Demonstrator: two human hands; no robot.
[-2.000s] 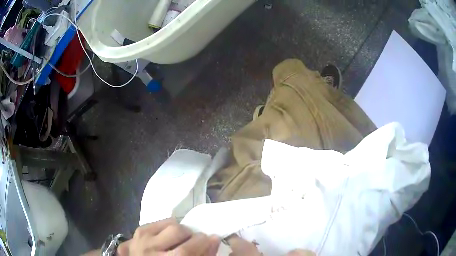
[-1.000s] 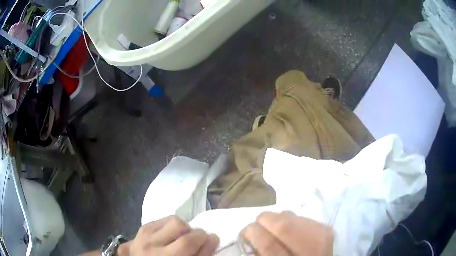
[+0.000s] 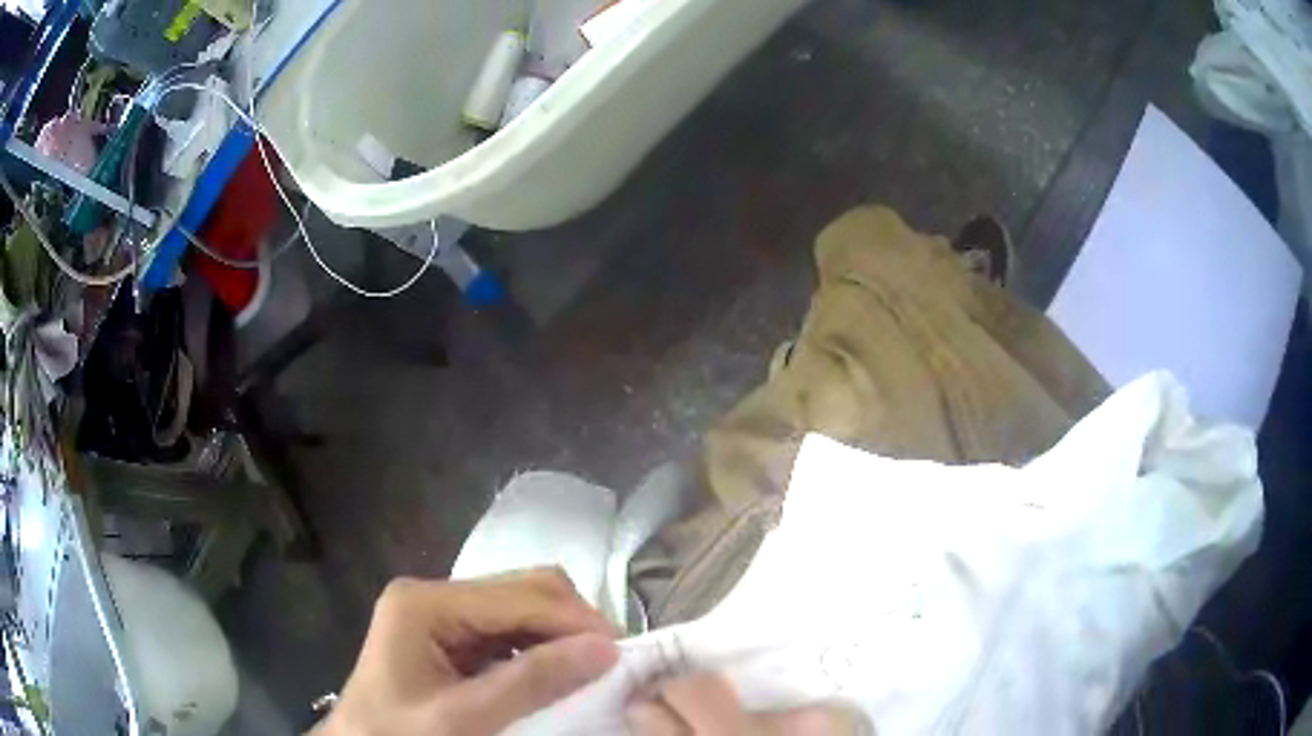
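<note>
A white garment (image 3: 993, 575) lies over the wearer's lap, with a stiffer curved end (image 3: 540, 525) hanging left of the knee. My left hand (image 3: 482, 654) pinches the cloth between thumb and fingers at the bottom centre. My right hand (image 3: 734, 707) is low in the picture, partly cut off by the bottom edge, with its fingertips on the same cloth. Thin dark lines show on the cloth between the hands. Whether a small tool is in the fingers cannot be told.
Tan-brown trousers (image 3: 907, 345) cover the knee. A cream tub (image 3: 576, 144) with thread spools (image 3: 497, 79) stands ahead. A blue-edged table (image 3: 238, 173) with clutter and a hanging white cord is at left. A flat white sheet (image 3: 1180, 273) and a plastic bag (image 3: 1252, 65) are at right.
My left hand has turned and its thumb and fingers show more openly. My right hand has moved down, lower in the picture. The whole view has shifted slightly.
</note>
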